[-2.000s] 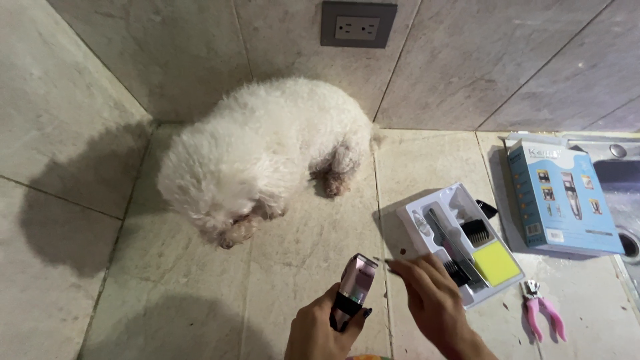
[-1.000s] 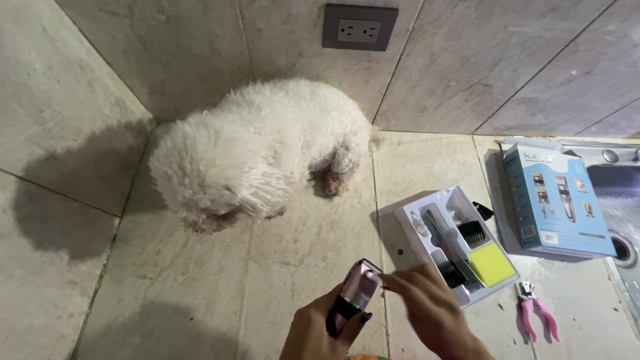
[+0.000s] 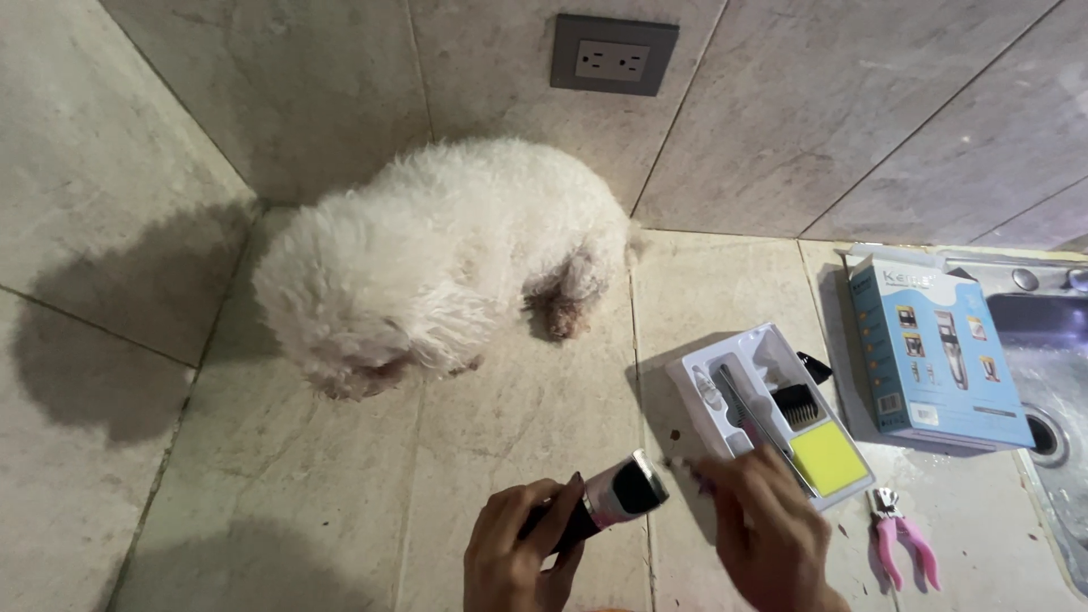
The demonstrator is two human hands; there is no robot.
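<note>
My left hand (image 3: 523, 535) grips an electric hair clipper (image 3: 608, 501) by its dark body, its metal blade end pointing up and right. Just right of the blade, my right hand (image 3: 761, 518) has bent fingers and is blurred; a small tuft or bit shows near its fingertips, but whether they pinch it cannot be told. A white curly-haired dog (image 3: 459, 246) lies against the tiled wall, head low on the left. Behind my right hand, a white plastic tray (image 3: 697, 374) holds a comb (image 3: 735, 404), a black guide comb (image 3: 796, 406) and a yellow square item (image 3: 829, 459).
Pink-handled pet nail clippers (image 3: 905, 544) lie right of my right hand. A blue clipper box (image 3: 943, 357) rests beside a metal sink (image 3: 1054, 357). A black piece (image 3: 814, 367) lies behind the tray. A wall outlet (image 3: 614, 58) is above the dog. Small dark bits dot the tiled counter.
The clipper in my left hand has tilted over to the right. My right hand has moved from the blade to a little right of it. The dog's head has shifted slightly.
</note>
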